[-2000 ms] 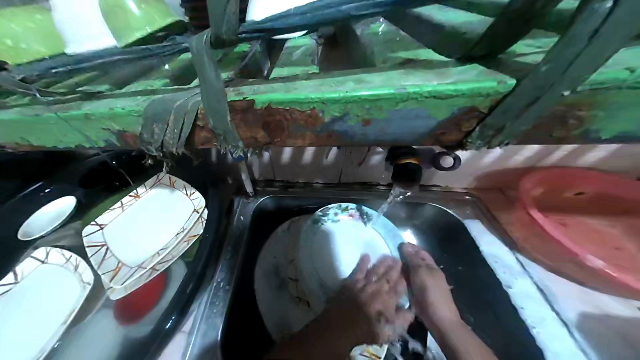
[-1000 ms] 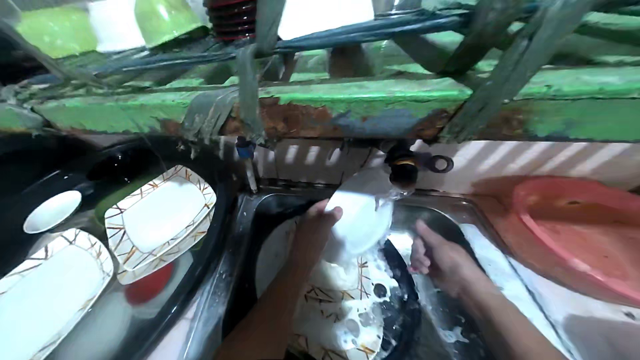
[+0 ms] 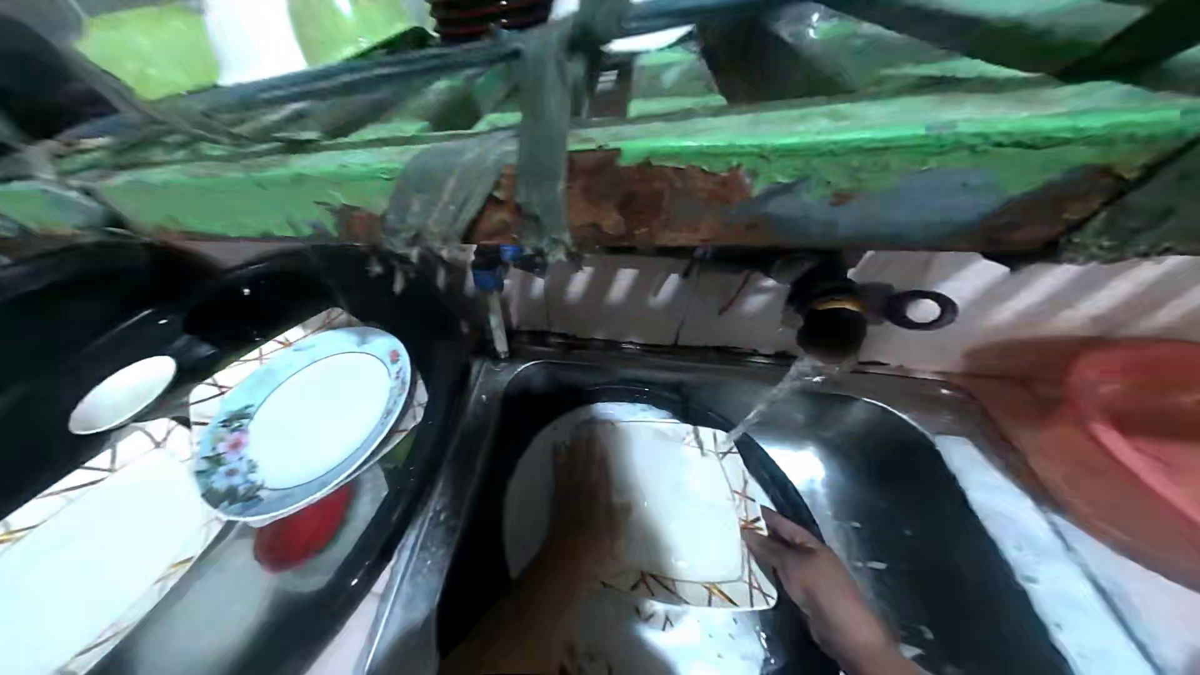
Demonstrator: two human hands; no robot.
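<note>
A white square plate with a brown line pattern point(image 3: 689, 506) lies tilted in the sink over a dark round basin point(image 3: 783, 487). My right hand point(image 3: 806, 562) grips its right rim. My left hand point(image 3: 591, 487), blurred, lies over the plate's left part; whether it presses or rubs cannot be told. Water runs from the black faucet point(image 3: 830, 323) onto the plate's upper right corner. Beneath it sits a round white plate point(image 3: 530, 487), with more patterned dishware lower down, partly hidden.
Left of the sink, a black tub point(image 3: 441, 375) holds a blue-rimmed floral plate point(image 3: 323, 427) on a patterned one, a small white bowl point(image 3: 122, 394) and a red object point(image 3: 305, 530). A red plastic basin point(image 3: 1139, 441) stands right. A green, peeling shelf beam point(image 3: 844, 141) crosses above.
The floral plate, in the sink two seconds ago, now lies on the stacked plates in the black tub. The small white dish my left hand held up a second ago is no longer there.
</note>
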